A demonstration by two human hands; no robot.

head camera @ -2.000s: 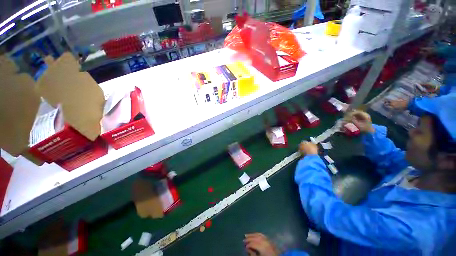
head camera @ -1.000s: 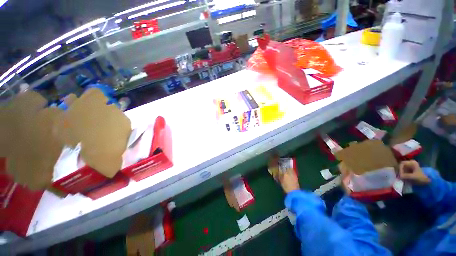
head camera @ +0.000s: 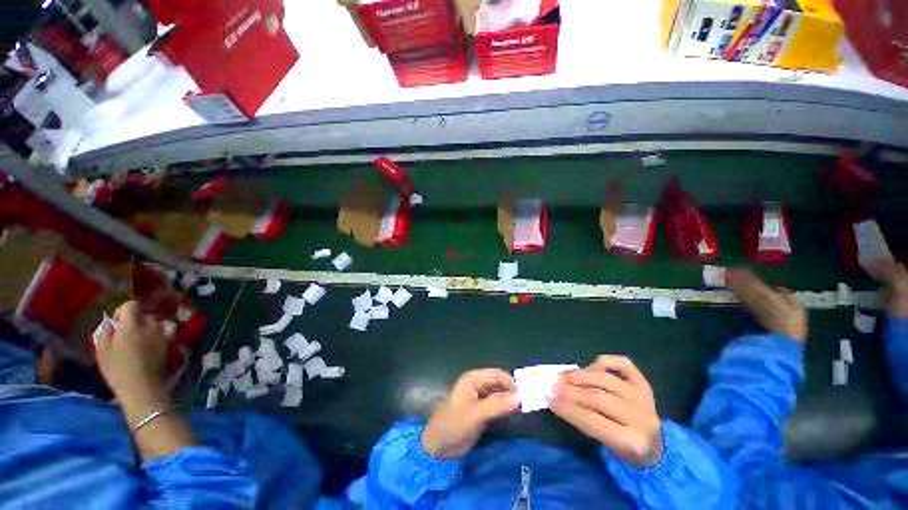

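Note:
My left hand (head camera: 472, 410) and my right hand (head camera: 609, 406) are close together low in the centre, both bare below blue sleeves. They pinch a small white slip (head camera: 540, 385) between them, one hand at each side, above the dark green work surface (head camera: 438, 344). The fingers cover the slip's edges; any print on it is too faint to read. Open red cartons with white contents lie on the green belt beyond, one of them straight ahead (head camera: 530, 225).
A pale dividing strip (head camera: 398, 282) crosses between belt and work surface. Small white papers (head camera: 267, 361) lie scattered to the left. A neighbour's hand (head camera: 135, 349) is at left, another (head camera: 772, 302) at right. The white shelf (head camera: 617, 82) bears red cartons and a yellow box (head camera: 752, 35).
The view has swung down and to the left. Both my hands now show with the white slip between them. The brown-lidded red carton held at the right is no longer in view there.

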